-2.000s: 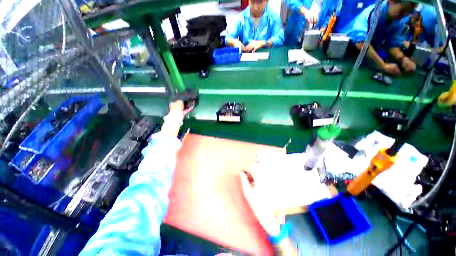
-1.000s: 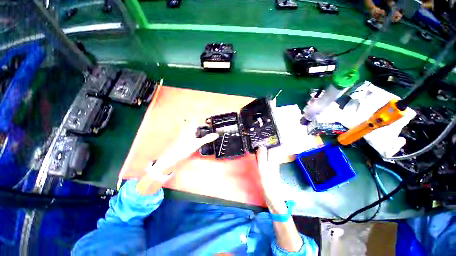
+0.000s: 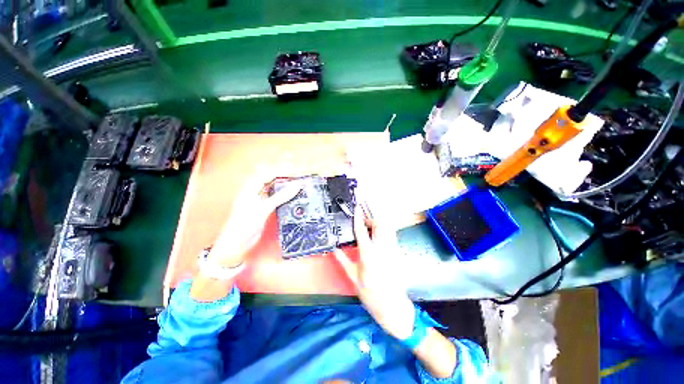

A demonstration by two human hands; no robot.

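A black boxy unit [image 3: 306, 219] lies over the orange-red mat [image 3: 225, 176], its film-covered face with a round centre turned up. My left hand [image 3: 251, 214] holds its left edge, the thumb on the upper left of the face. My right hand [image 3: 369, 259] is at its right side, fingers on the edge beside a small dark part [image 3: 343, 193]. The undersides of the unit and the fingertips beneath it are hidden.
Waiting units [image 3: 96, 196] stand at left. A labelled unit [image 3: 296, 75] is on the far green surface. At right are a blue screw tray [image 3: 472, 223], orange screwdriver [image 3: 534, 147], green-topped syringe [image 3: 457, 101], white paper [image 3: 401, 178], teal-handled tool [image 3: 574, 225] and tangled black parts [image 3: 637, 154].
My left hand came back from the far surface, and a unit lay opened on the mat. It now shows its film-covered face, with both hands at its sides. The view has tilted down.
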